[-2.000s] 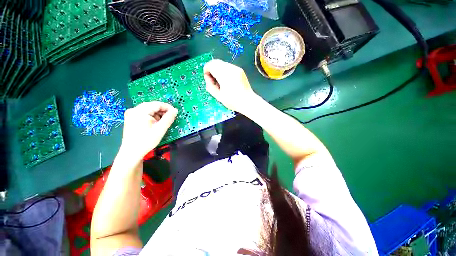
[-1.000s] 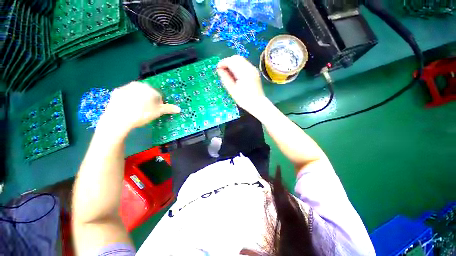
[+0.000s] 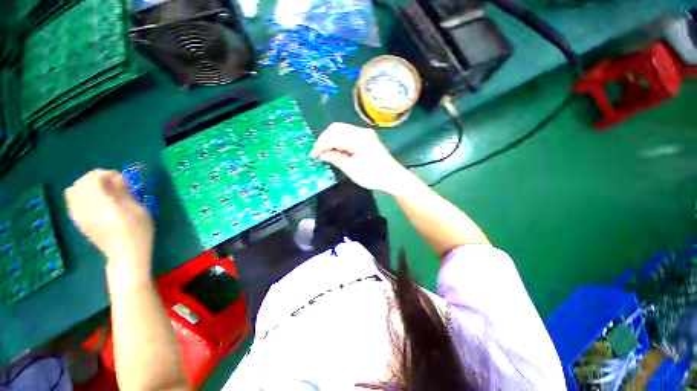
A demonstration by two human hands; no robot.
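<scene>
A green printed circuit board (image 3: 248, 168) lies in front of me on a black fixture (image 3: 210, 114), with some small blue components on it. My left hand (image 3: 111, 210) is off the board to the left, over the near side of a pile of blue leaded components (image 3: 140, 187) and partly covering it; whether its fingers hold anything is hidden. My right hand (image 3: 355, 154) is at the board's right edge with fingers curled together; a tiny part in the fingertips cannot be made out. A second pile of blue components (image 3: 313, 57) lies beyond the board.
A finished board (image 3: 29, 244) lies at left, stacked boards (image 3: 72, 65) at upper left. A fan (image 3: 195, 52), plastic bag (image 3: 344, 19), yellow tin (image 3: 387, 90) and black soldering station (image 3: 455, 46) stand beyond. Red stools (image 3: 202, 317) and a blue bin (image 3: 596, 324) are below the bench.
My left hand has moved left from over the board to the component pile. My right hand has shifted toward the board's right edge, nearer me. The view has turned, shifting the bench items left.
</scene>
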